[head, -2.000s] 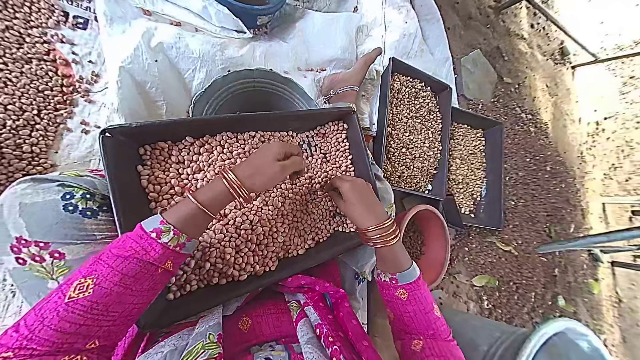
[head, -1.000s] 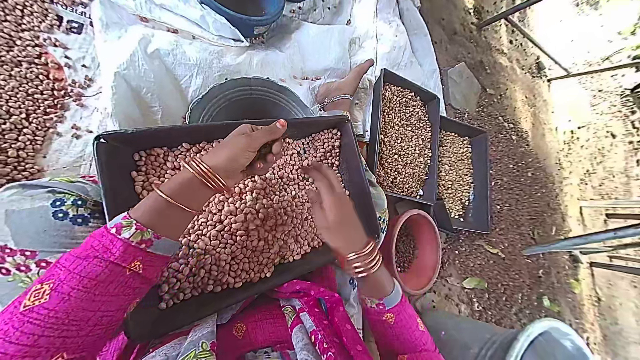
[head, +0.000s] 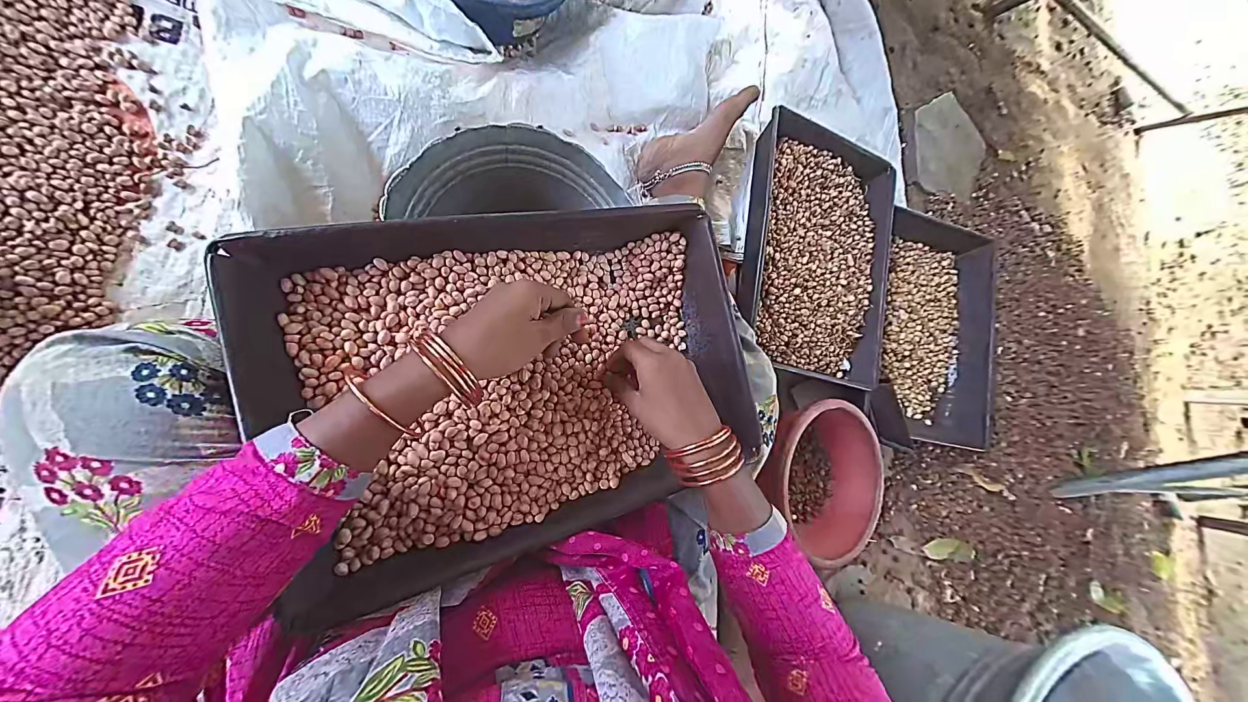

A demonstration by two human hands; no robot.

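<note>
A black rectangular tray (head: 468, 234) of pinkish-brown nuts or seeds (head: 487, 448) rests tilted across my lap. Over the middle of these nuts is my left hand (head: 512, 327), its thumb and forefinger close together; whether a piece is between them is too small to tell. My right hand (head: 663, 390) is at the right part of the pile, fingers curled down at the nuts, their tips partly hidden. Small dark bits (head: 629, 327) lie among the nuts just above my right fingers. Both wrists wear bangles.
Two black trays of smaller tan pieces (head: 817, 253) (head: 919, 327) stand at the right, above a reddish pot (head: 858, 487). A dark tub (head: 507, 175) is beyond my tray, near a bare foot (head: 692, 146). A nut heap (head: 58, 175) lies left on white sheeting (head: 322, 107); a metal container (head: 1102, 668) is lower right.
My left hand has come down from its raised, turned position toward the middle of the nuts. My right hand, spread a second ago, now has its fingers curled.
</note>
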